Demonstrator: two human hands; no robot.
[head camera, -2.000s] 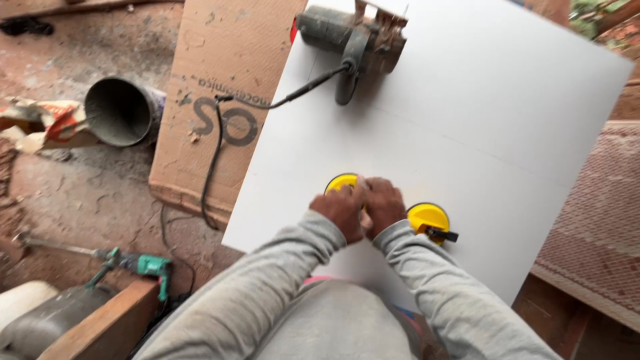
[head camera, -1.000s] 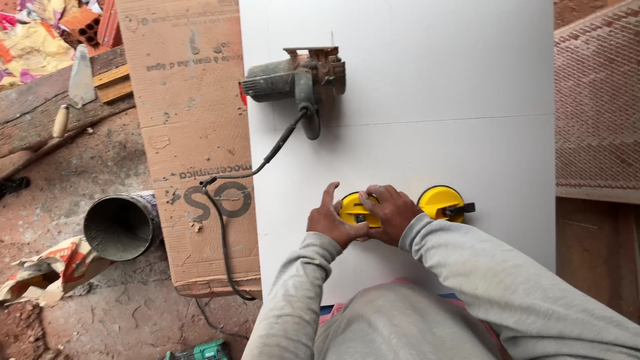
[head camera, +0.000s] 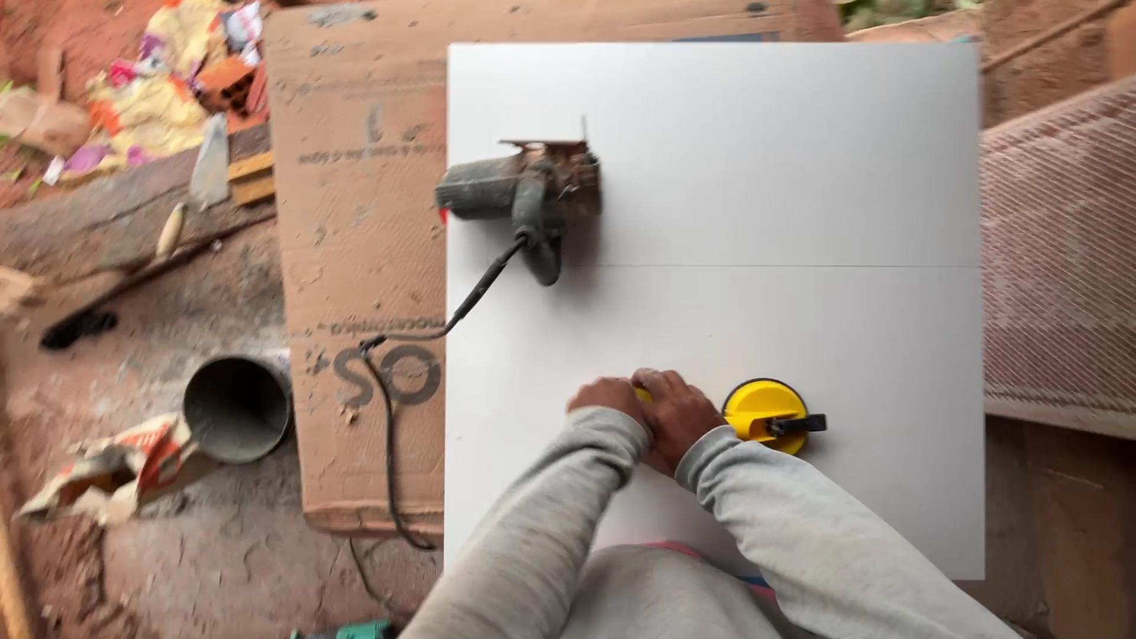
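Observation:
Both hands are together over the near part of a large white tile. My left hand and my right hand are closed on the left cup of a yellow suction lifter; only a small bit of its yellow shows between them. Just right of my right hand, another yellow suction cup with a black lever lies on the tile. Farther off, at the tile's left edge, rests a dusty power saw with a black cord. A thin straight line crosses the tile beyond the hands.
The tile lies over a cardboard box, and the saw's cord runs down across it. At left on the dirty ground are a dark bucket, a torn paper bag and a trowel. A textured panel stands at right.
My left hand's fingers, spread at the left cup's side a second ago, are now closed over it against my right hand. The view has swung and shifted.

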